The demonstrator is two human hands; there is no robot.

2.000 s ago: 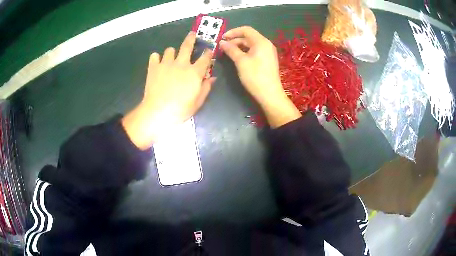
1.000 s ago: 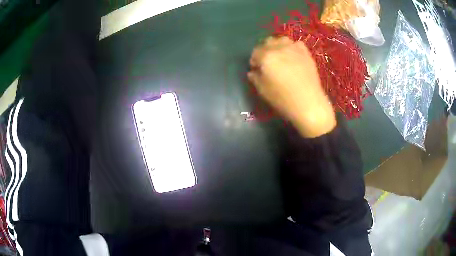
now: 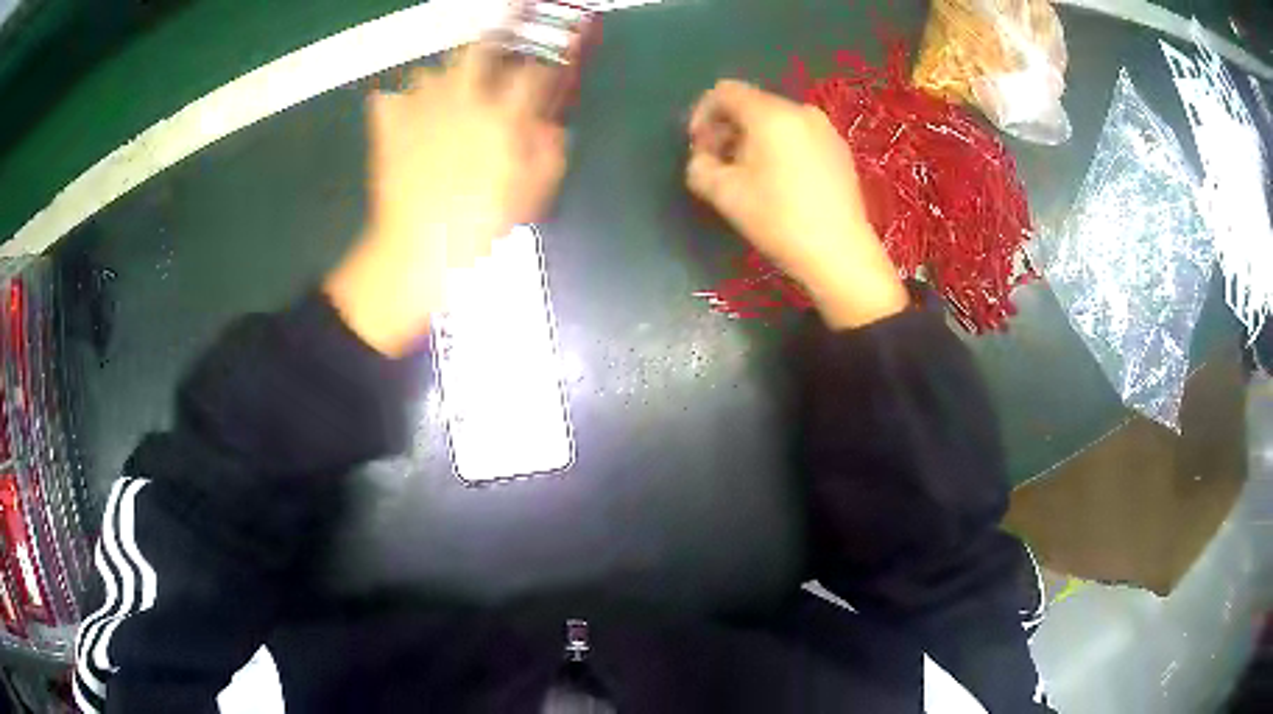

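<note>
My left hand (image 3: 468,161) is blurred at the upper left of centre, with a red housing (image 3: 547,34) at its fingertips; the housing has a white or silver end, is blurred and is partly covered by the fingers. My right hand (image 3: 782,175) is right of it, thumb and index finger curled together; whether a thin piece is between them cannot be made out. The tangled heap of red strips (image 3: 942,195) lies just right of my right hand, with a few loose ones at its lower left.
A smartphone (image 3: 505,377) with a white screen lies below my left hand. At right are a bag of orange-tan parts (image 3: 994,63), a clear plastic bag (image 3: 1134,251), white strips (image 3: 1222,168) and a cardboard box (image 3: 1145,495). A ribbed clear tray (image 3: 35,460) is far left. A pale rail (image 3: 182,140) runs behind.
My left hand, out of view a second ago, is back over the worktop with a red housing. My right hand has moved slightly left and up, away from the red heap.
</note>
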